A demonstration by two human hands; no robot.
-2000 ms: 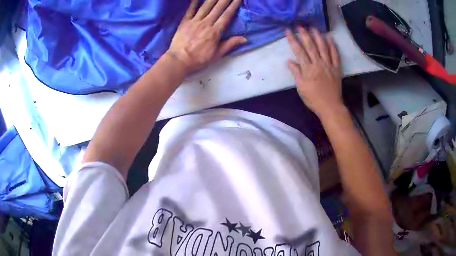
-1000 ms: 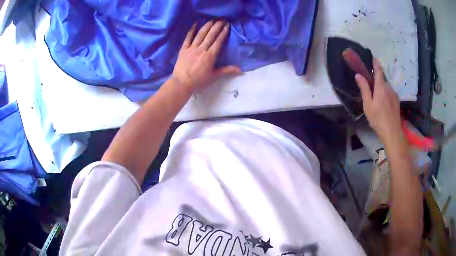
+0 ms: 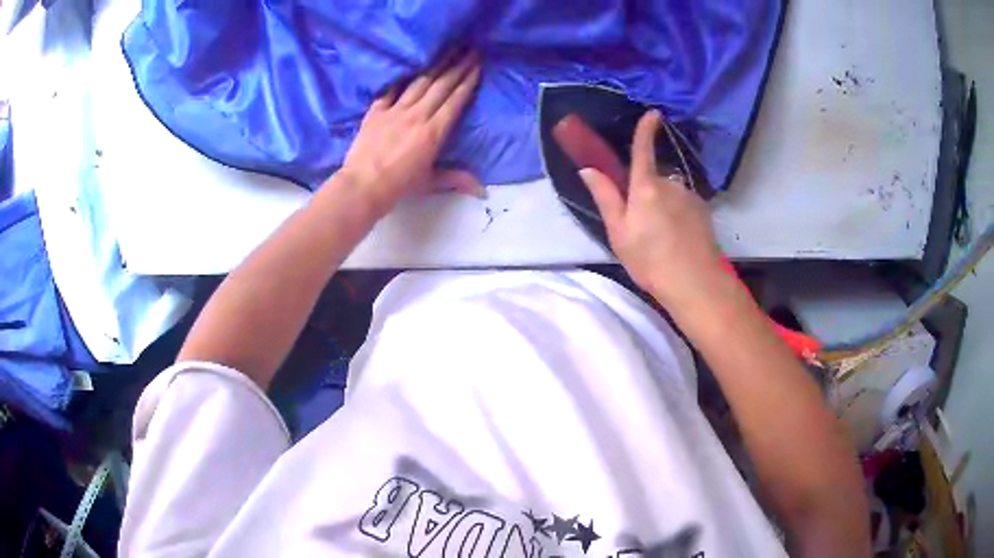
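A shiny blue-purple jacket [image 3: 294, 65] with dark edge trim lies wrinkled on the white pressing table [image 3: 850, 207]. My left hand [image 3: 409, 142] lies flat on its lower part, fingers slightly spread, thumb near the bottom hem. My right hand [image 3: 659, 218] grips the dark red handle of the iron [image 3: 561, 120]. The iron's dark pointed plate lies over the hem, to the right of my left hand, partly over the table's bare front strip. The jacket's dark front edge runs just right of the iron.
The iron's red-orange sleeve [image 3: 796, 340] and grey line trail off to the right, beyond my forearm. Blue garments [image 3: 33, 294] hang at the far left. Dark specks mark the table's right part. A white roll [image 3: 910, 395] and clutter lie below the table at the right.
My right hand has taken hold of the iron and moved it left from the bare table onto the jacket's hem. My left hand stays on the cloth. The view has shifted slightly.
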